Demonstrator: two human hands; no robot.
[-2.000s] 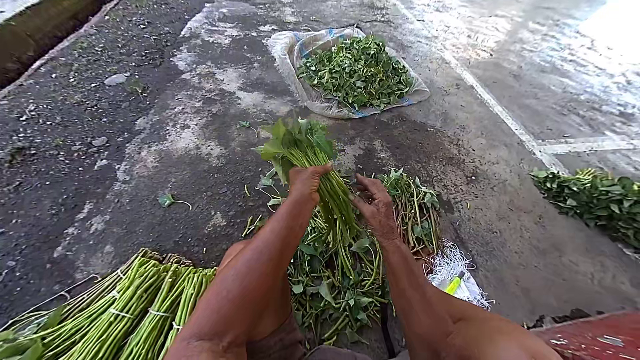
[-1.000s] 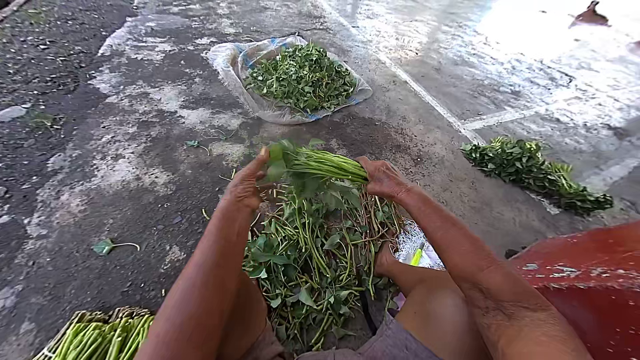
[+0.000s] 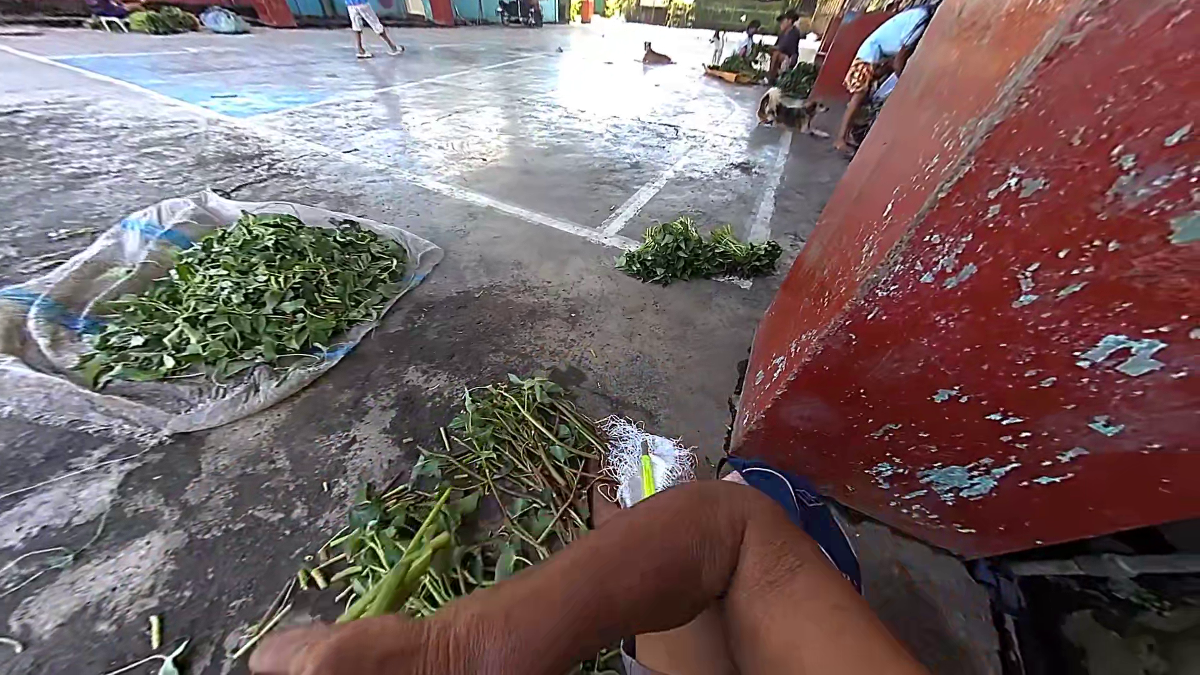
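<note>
My right hand (image 3: 347,647) is at the bottom edge, partly cut off. Green stems (image 3: 398,577) stick up just behind it; whether its fingers hold them is hidden. My left hand is out of the frame. Beyond my forearm lies a pile of cut leafy stems (image 3: 530,459) on the ground. A white net sack (image 3: 623,450) with a yellow-green handled tool (image 3: 647,473) on it lies beside the pile. At the left, a heap of green leaves (image 3: 272,291) rests on a spread translucent plastic sack (image 3: 211,412). Leafy bundles (image 3: 694,253) lie farther off.
A red painted concrete block (image 3: 975,356) with chipped paint rises close on the right. A dark blue bag (image 3: 797,506) lies at its foot. Across the wet court are a walking person (image 3: 367,19), a bending person (image 3: 877,70), a dog (image 3: 792,111) and more greens.
The view has swung up and right. The bunch of stems was between both hands one second ago; now my left hand is out of view and my right hand is low at the bottom edge.
</note>
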